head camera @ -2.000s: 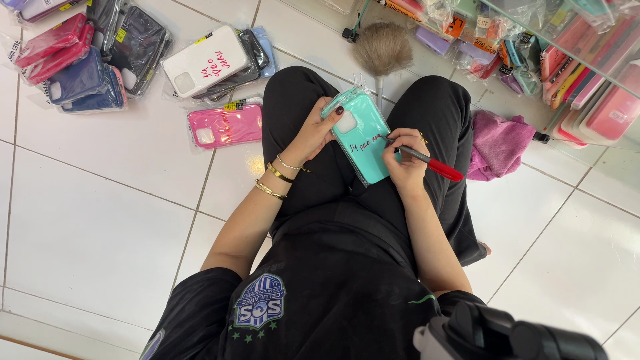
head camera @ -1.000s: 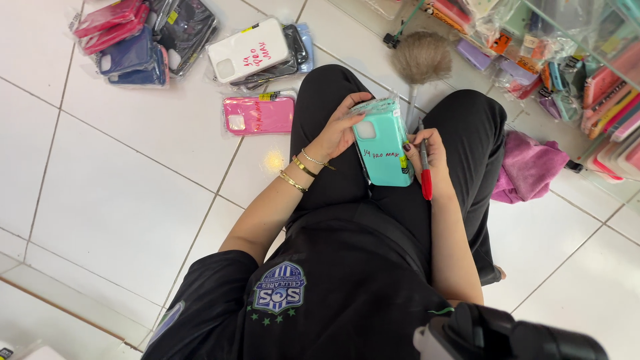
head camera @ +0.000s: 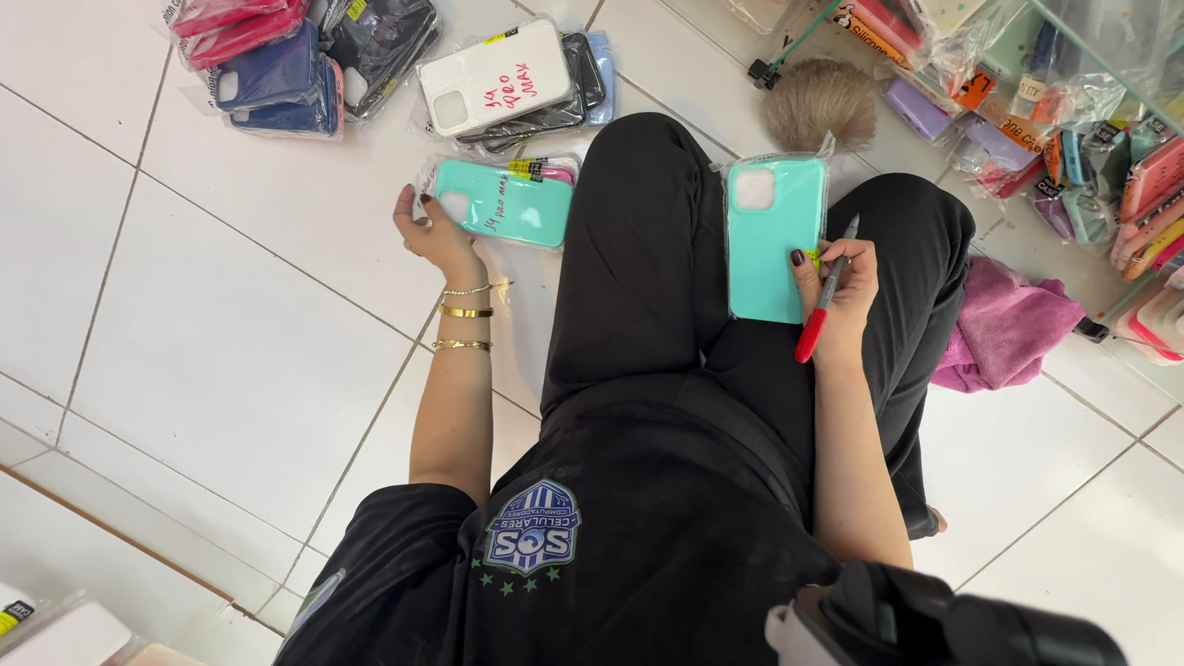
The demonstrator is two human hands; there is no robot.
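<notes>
My left hand is at the left end of a bagged turquoise phone case with red handwriting, which lies over a pink case on the floor; whether the fingers still grip its bag is unclear. In my right hand are a second bagged turquoise phone case, without handwriting on the visible side, and a red and grey marker. The marker's grey end points up, away from my body. This case rests over my lap between my knees.
Bagged white phone case lies on darker ones beyond my left hand. Navy cases, red cases and black cases are farther left. Right are a fluffy duster, a pink cloth and a glass shelf with many cases.
The turquoise case with handwriting has moved from my lap to the floor at left, onto the pink case. My left hand has gone with it. Another turquoise case now shows in my right hand.
</notes>
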